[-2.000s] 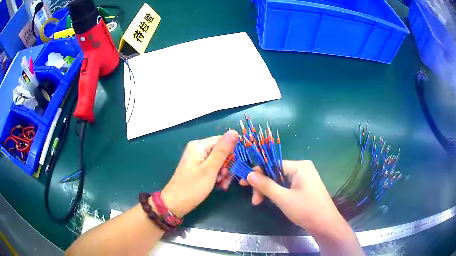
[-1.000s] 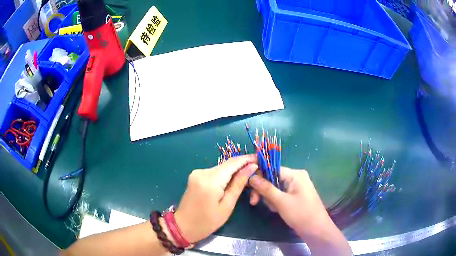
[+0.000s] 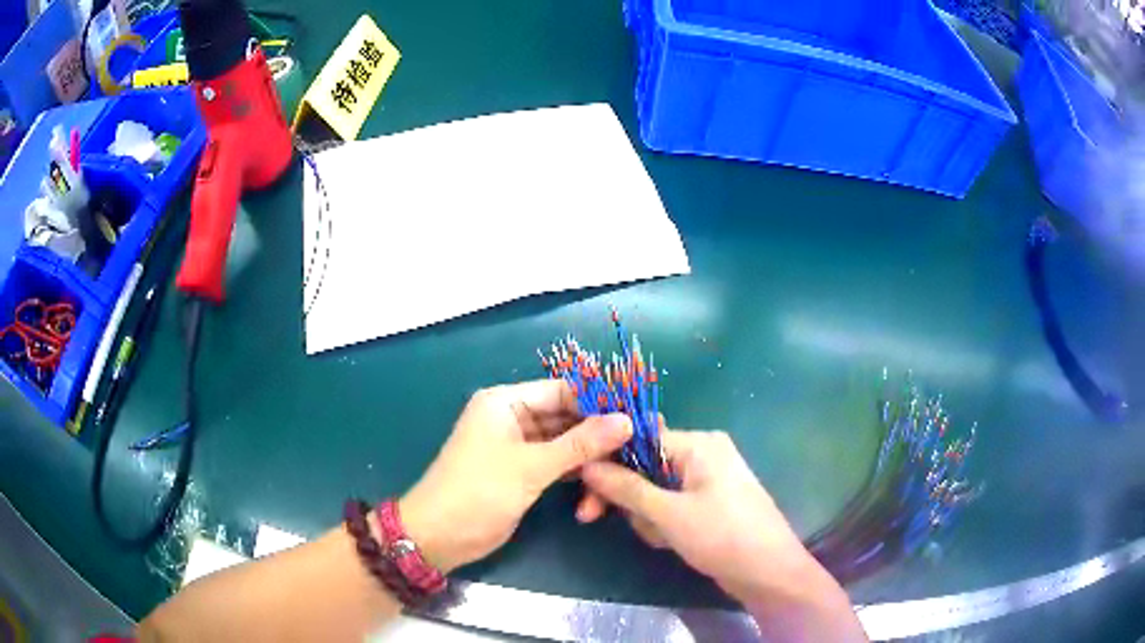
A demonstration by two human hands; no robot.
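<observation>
A bunch of thin blue wire leads [image 3: 638, 399] with orange-red bands and silvery tips stands upright between my two hands, tips pointing away from me. My left hand [image 3: 521, 459] is closed round the left part of the bunch, its thumb lying over the wires. My right hand [image 3: 684, 496] grips the right part lower down, thumb across the front. The two hands are close together at the thumbs. The lower ends of the held wires are hidden by my hands. A second wire bundle [image 3: 923, 465] lies with splayed tips on the green mat at the right.
A white sheet [image 3: 490, 226] lies beyond my hands. A red heat gun [image 3: 232, 176], a yellow sign block [image 3: 352, 78] and a blue parts tray [image 3: 116, 291] with red scissors [image 3: 44, 333] are at left. A blue bin [image 3: 816, 113] stands at the back. A steel ruler [image 3: 565, 615] runs along the near edge.
The bunch was fanned and partly bent over to the left two seconds ago; now its two parts stand closer together. My left thumb has come down over the wires. The view has shifted slightly.
</observation>
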